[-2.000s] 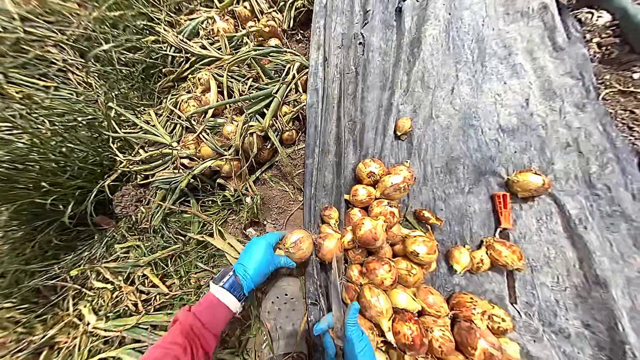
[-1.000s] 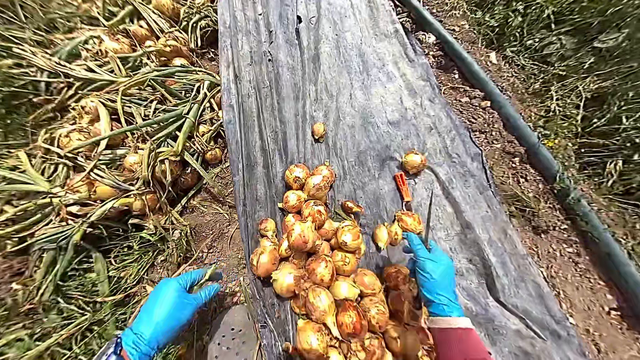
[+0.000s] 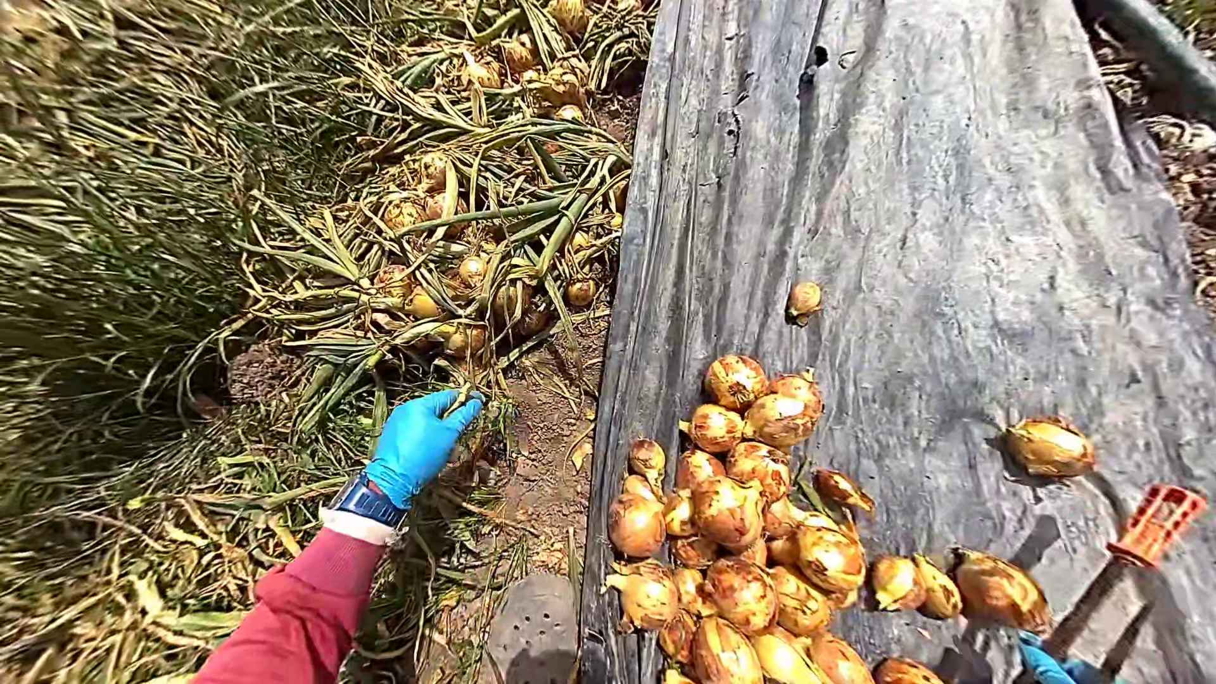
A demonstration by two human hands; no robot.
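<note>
My left hand (image 3: 423,442), in a blue glove with a watch at the wrist, pinches what looks like a dry onion stem (image 3: 464,399) at the lower edge of the leafy onions (image 3: 465,271). Of my right hand (image 3: 1054,665), only a bit of blue glove shows at the bottom right edge, so its grip is hidden. Just above it lie a longish onion (image 3: 999,589) and an orange plastic piece (image 3: 1159,524) with a dark shaft. A pile of trimmed yellow onions (image 3: 741,532) lies between my hands on the grey plastic sheet (image 3: 931,237).
A single small onion (image 3: 805,300) lies above the pile, a larger one (image 3: 1050,446) to the right. Bare soil (image 3: 546,475) and a perforated grey shoe tip (image 3: 535,632) border the sheet's left edge. A thick hose (image 3: 1164,52) crosses the top right corner.
My left hand held an onion two seconds ago; one second ago that onion was out of it. My right hand, which showed a blade one second ago, is now mostly out of view. The view has shifted.
</note>
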